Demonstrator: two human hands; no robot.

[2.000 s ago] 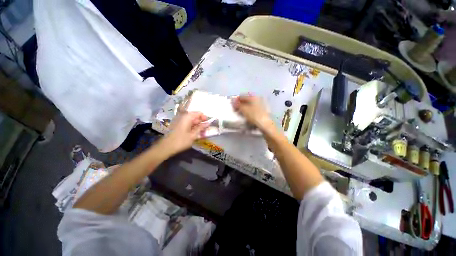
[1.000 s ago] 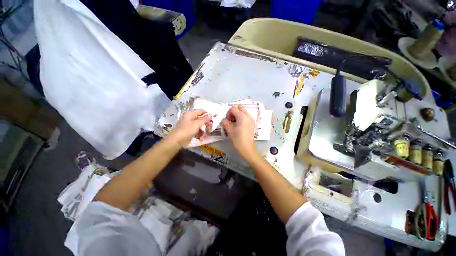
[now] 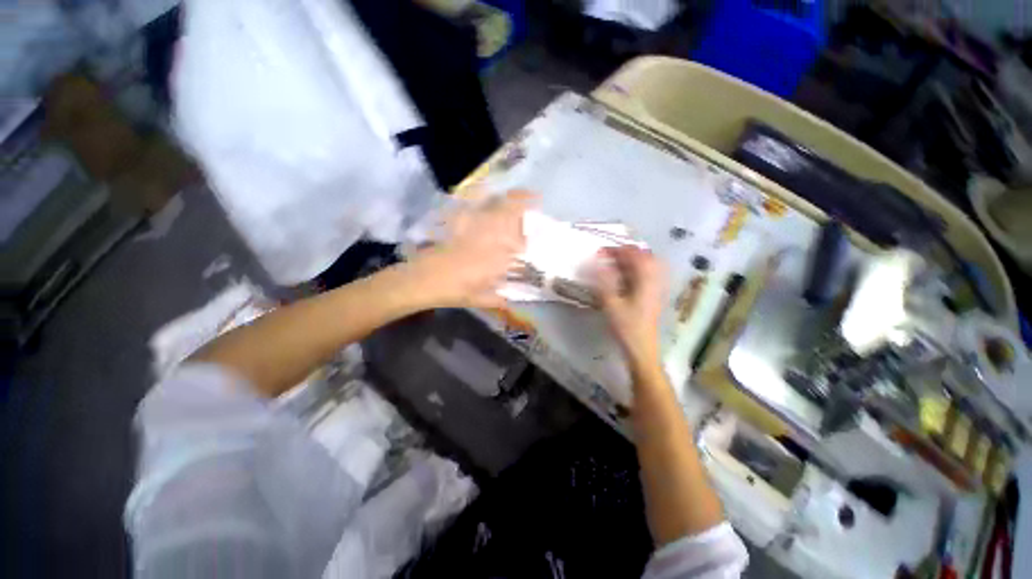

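A small stack of white fabric pieces (image 3: pixel 560 251) with some grey-brown edges lies near the left front part of the white machine table (image 3: pixel 577 141). My left hand (image 3: pixel 484 247) is at the left end of the stack, blurred, with its fingers spread; its hold on the fabric cannot be made out. My right hand (image 3: pixel 629 283) grips the right end of the stack, fingertips bent over it. Both hands are low over the table top.
The overlock machine (image 3: pixel 871 362) stands right, with a black lamp (image 3: pixel 827 262) and yellow tension dials (image 3: pixel 962 435). Large white fabric (image 3: pixel 289 136) hangs at left. White bundles (image 3: pixel 362 435) lie below the table. Red-handled tools (image 3: pixel 1000 543) are at the right edge. A blue bin (image 3: pixel 760 43) stands behind.
The camera view has turned, so the table appears further right and tilted. My left hand has opened from its pinch and moved over the stack's left end. My right hand has moved to the right end.
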